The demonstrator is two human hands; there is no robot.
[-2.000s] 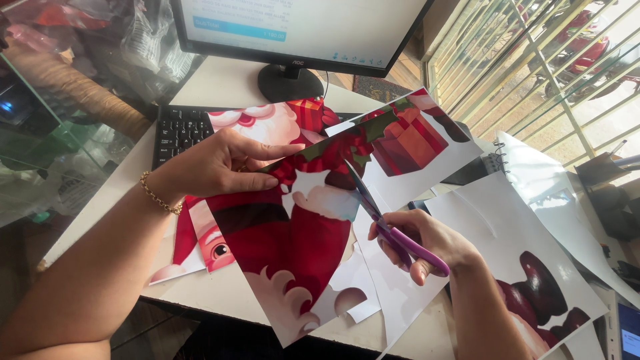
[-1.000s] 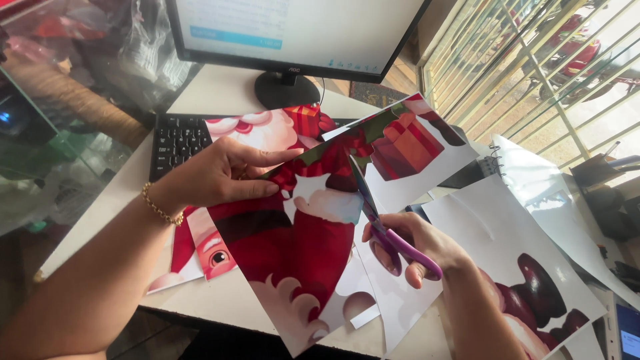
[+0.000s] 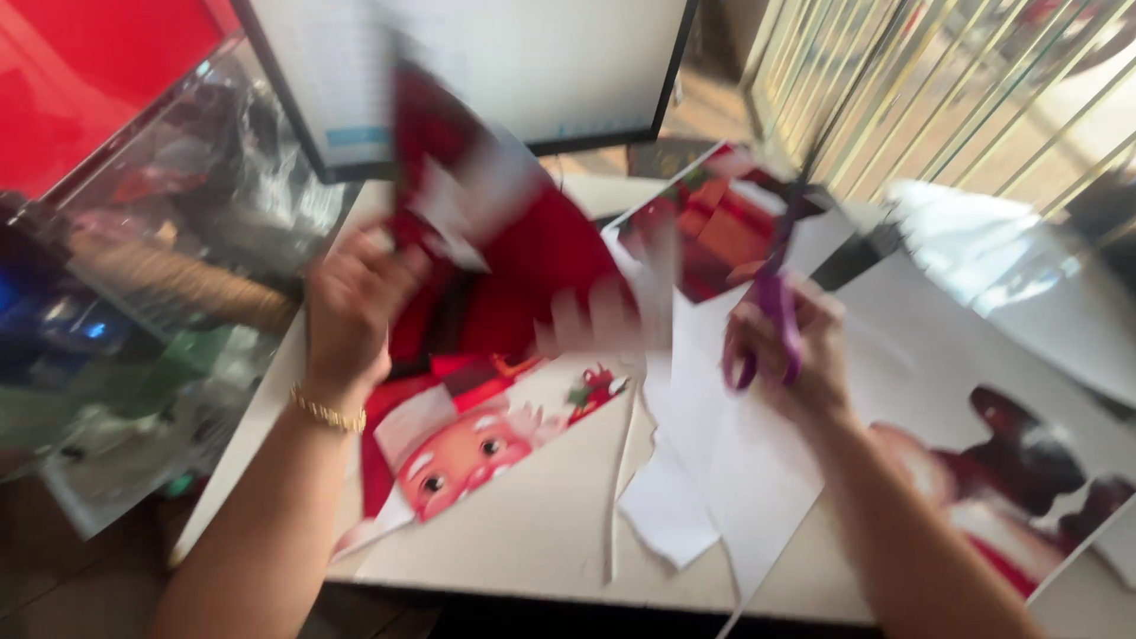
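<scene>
My left hand [image 3: 364, 293], with a gold bracelet at the wrist, grips the edge of a red printed paper piece [image 3: 550, 240], raised and blurred by motion. In my right hand [image 3: 799, 346] is a pair of purple-handled scissors [image 3: 777, 311], blades pointing up and away from the raised piece; whether the blades are apart cannot be told. Under the raised piece lies a paper print of a Santa face [image 3: 461, 457]. Behind the scissors rests a sheet with a printed gift box [image 3: 719, 231]. White paper offcuts [image 3: 674, 506] lie between my hands.
A monitor [image 3: 497, 71] stands at the back of the white table [image 3: 497, 550]. A large sheet with printed dark boots [image 3: 905, 319] covers the right side. Clear plastic bags [image 3: 213, 186] are at the left, and a metal grille [image 3: 887, 98] is at the back right.
The red piece has been lifted and turned to the left in my left hand, apart from the gift-box sheet. The scissors have left the paper and point upward. More of the Santa face shows.
</scene>
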